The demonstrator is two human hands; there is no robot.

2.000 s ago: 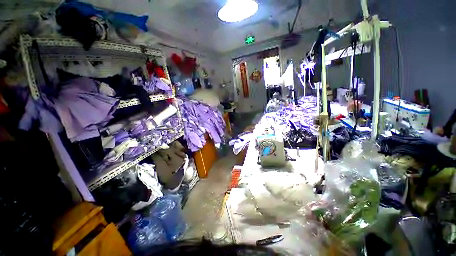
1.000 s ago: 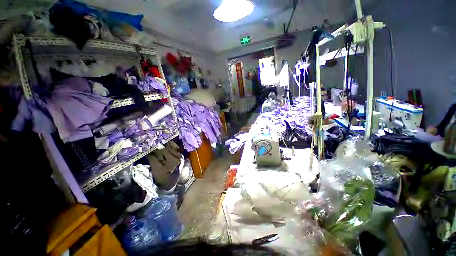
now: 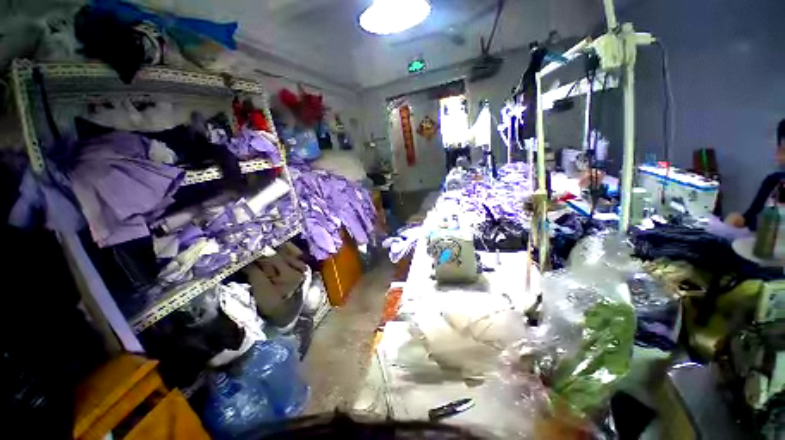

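Neither of my hands is in the picture. Small black thread snips [image 3: 451, 409] lie flat on the white table covering near the bottom edge. A clear plastic bag of leafy greens [image 3: 602, 344] stands right of them. An orange-red patch of food [image 3: 564, 421] shows through clear plastic at the bottom edge, partly cut off. Crumpled pale cloth or plastic [image 3: 469, 339] lies beyond the snips. A pale sewing machine head [image 3: 454, 256] with a round blue sticker stands further back on the table.
Lilac garment pieces [image 3: 129, 185] fill metal shelves at left. Clear blue water jugs [image 3: 267, 378] and an orange wooden stool or box [image 3: 116, 395] stand below. Pale upright poles [image 3: 627, 137] rise at right. A person's dark sleeve [image 3: 764, 202] shows at the right edge. Dark blurred hair crosses the bottom edge.
The view has turned slightly right, so things sit further left. More of the person at the right edge shows. The orange-red food patch has come into view at the bottom.
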